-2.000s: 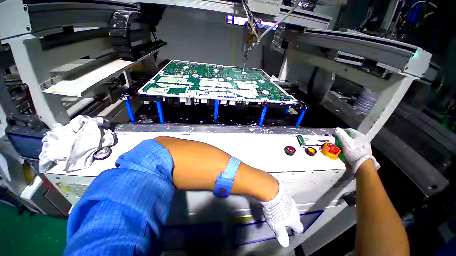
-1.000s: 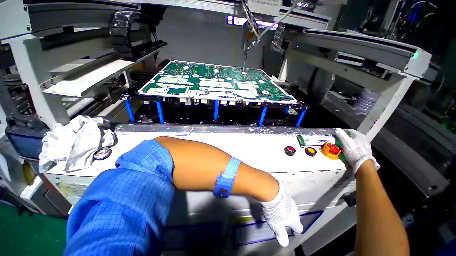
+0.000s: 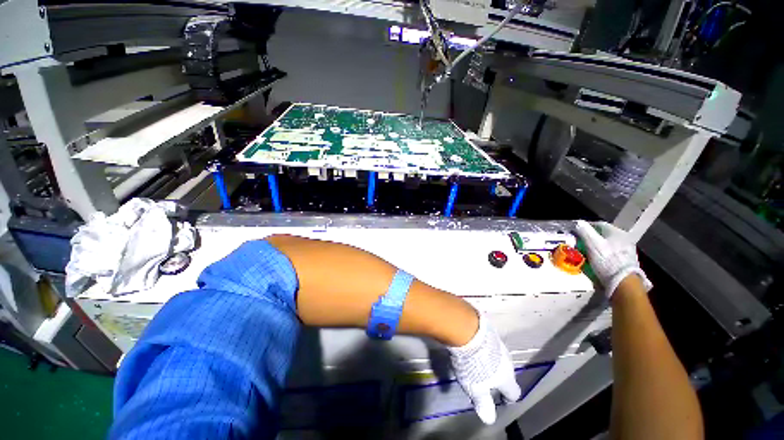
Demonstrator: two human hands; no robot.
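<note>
A large green circuit board (image 3: 365, 140) with pale patches lies flat on bright blue support posts (image 3: 371, 189) inside the open machine. A thin dispensing nozzle (image 3: 422, 112) hangs over its right rear part; I cannot tell if it touches. My left hand (image 3: 484, 369), in a white knit glove, hangs in front of the ledge's front face, fingers down and apart, holding nothing visible. My right hand (image 3: 612, 258), also gloved, rests at the right end of the white control ledge (image 3: 387, 249), beside the orange-red emergency stop button (image 3: 568, 258); its fingers are partly hidden.
A crumpled white cloth heap (image 3: 129, 249) lies on the ledge's left end. A red button (image 3: 498, 258), a yellow-black button (image 3: 533, 259) and a small green item (image 3: 517, 241) sit left of the emergency stop. Pale frame posts (image 3: 670, 185) stand at both sides.
The nozzle and its hoses have shifted slightly to the right, and the tip now shows a little lower over the board. Both hands and the board look unmoved.
</note>
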